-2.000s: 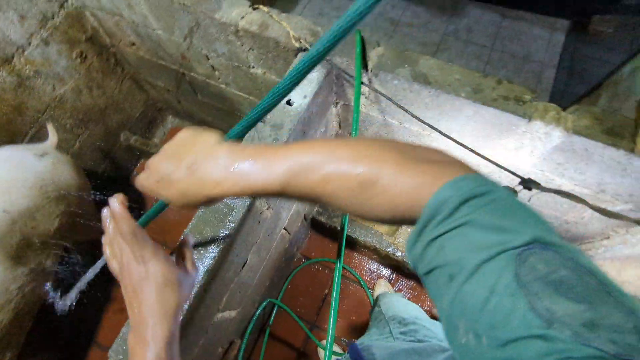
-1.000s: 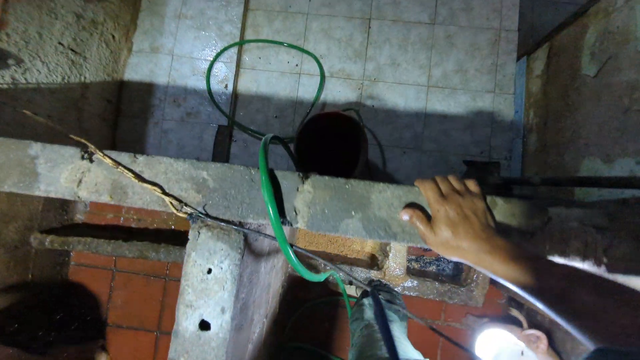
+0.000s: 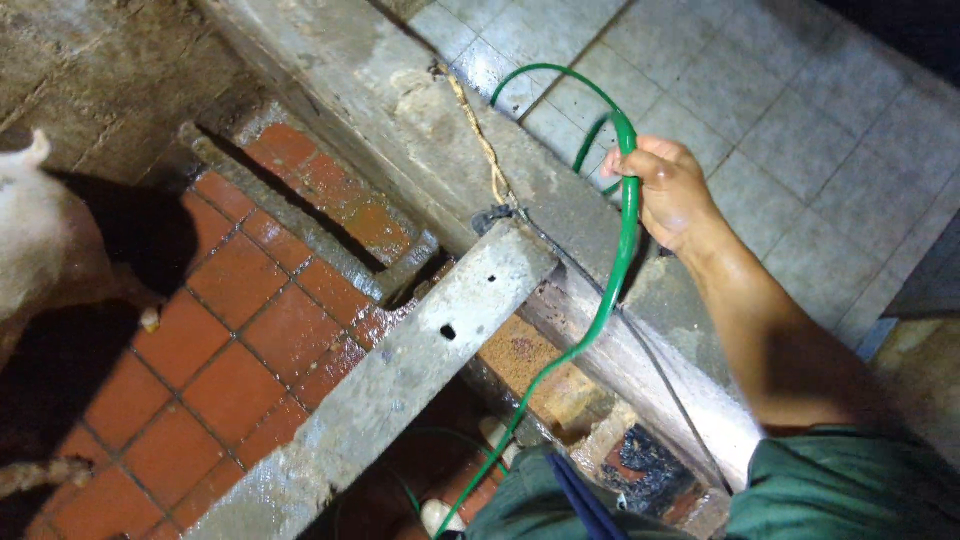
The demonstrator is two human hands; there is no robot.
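Observation:
My right hand (image 3: 660, 187), on a bare forearm coming out of a green sleeve, is closed around a green hose (image 3: 619, 255) above the top of the concrete wall. From the hand the hose hangs down past the wall toward my feet. Its other side loops over the pale tiles beyond the wall. My left hand is outside the picture. Part of a pale pig (image 3: 52, 232) shows at the left edge, standing on red floor tiles (image 3: 232, 337).
A concrete divider (image 3: 420, 337) runs diagonally to the wall (image 3: 420, 112), where a frayed rope (image 3: 476, 135) and a dark cable (image 3: 660, 360) lie. A trough with brown granular matter (image 3: 525, 360) sits below. A concrete ledge (image 3: 300, 232) borders the pig's side.
One second ago a hand rested on the wall top at the right; now my right hand grips the hose. Two seconds ago both hands were near the pig with water running. The view has shifted greatly.

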